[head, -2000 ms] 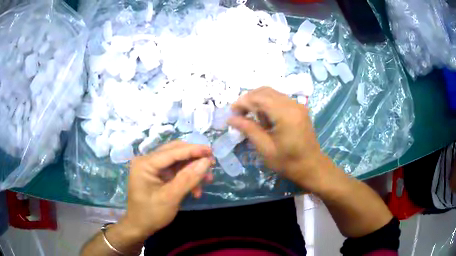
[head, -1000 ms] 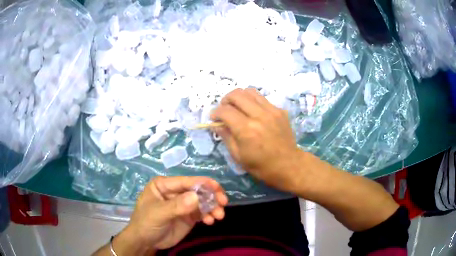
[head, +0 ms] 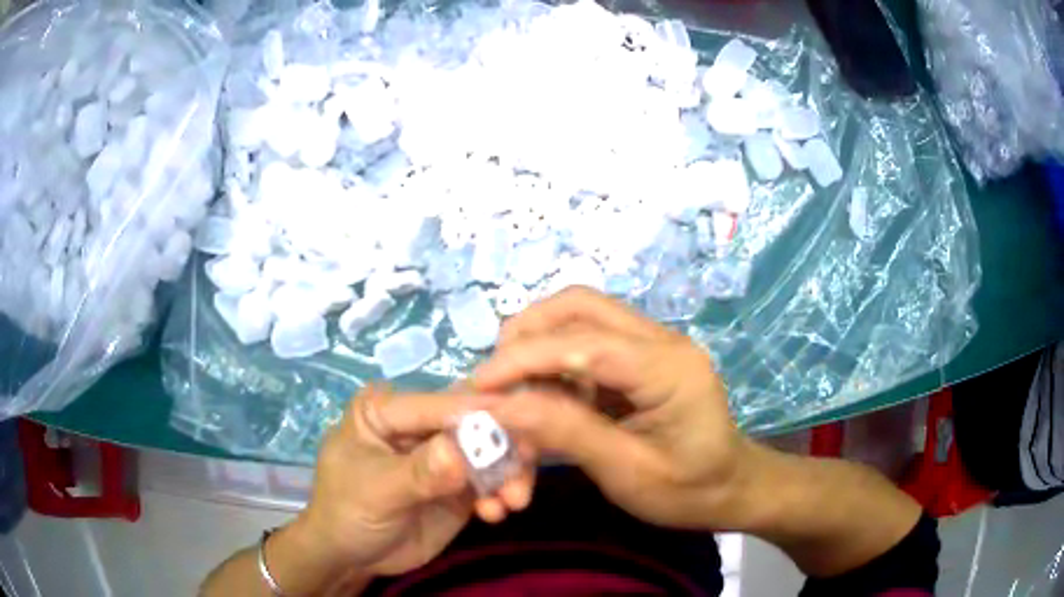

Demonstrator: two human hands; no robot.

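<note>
My left hand [head: 403, 478] holds a small clear housing [head: 499, 471] in its fingertips, low in front of me at the table's near edge. A white insert [head: 480, 436] with dark holes sits at the housing's upper end, facing the camera. My right hand [head: 630, 402] is over the housing, its fingertips touching or very close to the insert. The inner side of the right hand is mostly hidden, with a small tan spot between its fingers, perhaps the stick. An overexposed white parts pile [head: 502, 117] lies beyond both hands.
Wrinkled clear plastic [head: 869, 280] lies under the pile on a green table [head: 1027, 274]. A bulging bag of parts [head: 105, 198] is at left, another clear bag [head: 992, 82] at right. A dark flat object [head: 863, 47] is at upper right. Red stools [head: 72, 484] stand below.
My right hand has come from the pile to the housing in my left hand. The white holed insert now shows at the housing's end. The tan stick no longer shows extended from my right fingers.
</note>
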